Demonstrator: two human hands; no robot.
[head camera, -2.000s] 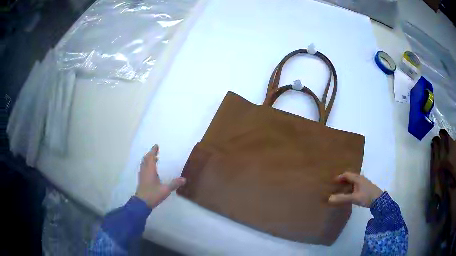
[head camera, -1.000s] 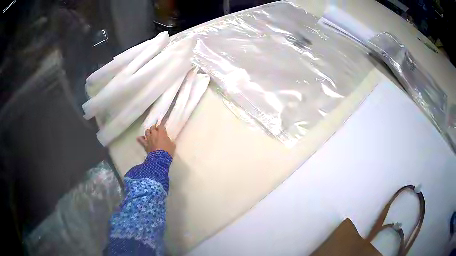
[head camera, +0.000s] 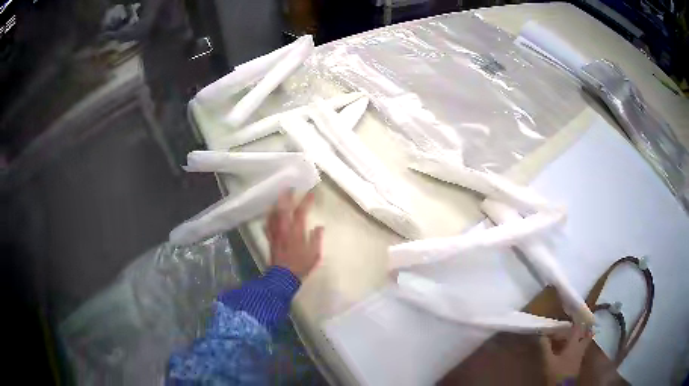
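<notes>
My left hand (head camera: 293, 237) has its fingers apart at the lower edge of a folded white handle wrap (head camera: 261, 200) near the table's left edge; it holds nothing. My right hand (head camera: 566, 353), partly cut off by the bottom edge, pinches ends of long white handle wraps (head camera: 483, 313) above the tote bag. These wraps spread leftward in V shapes. The brown tote bag (head camera: 487, 363) lies partly in view at the bottom, partly covered by a wrap and my right hand. Its thin brown bag handles (head camera: 647, 301) loop to the right, with small pale wraps on top.
More white wraps (head camera: 340, 162) lie scattered across the cream table (head camera: 332, 256). Clear polybags (head camera: 483, 90) lie at the back, and another shiny bag (head camera: 623, 98) at the upper right. The bag lies on large white tissue sheets (head camera: 604, 203). Clear plastic (head camera: 151, 317) is below the table's left edge.
The bunched wraps have been spread apart, several toward the bag. My right hand has come into view gripping some. My left hand has let go of the wraps and opened.
</notes>
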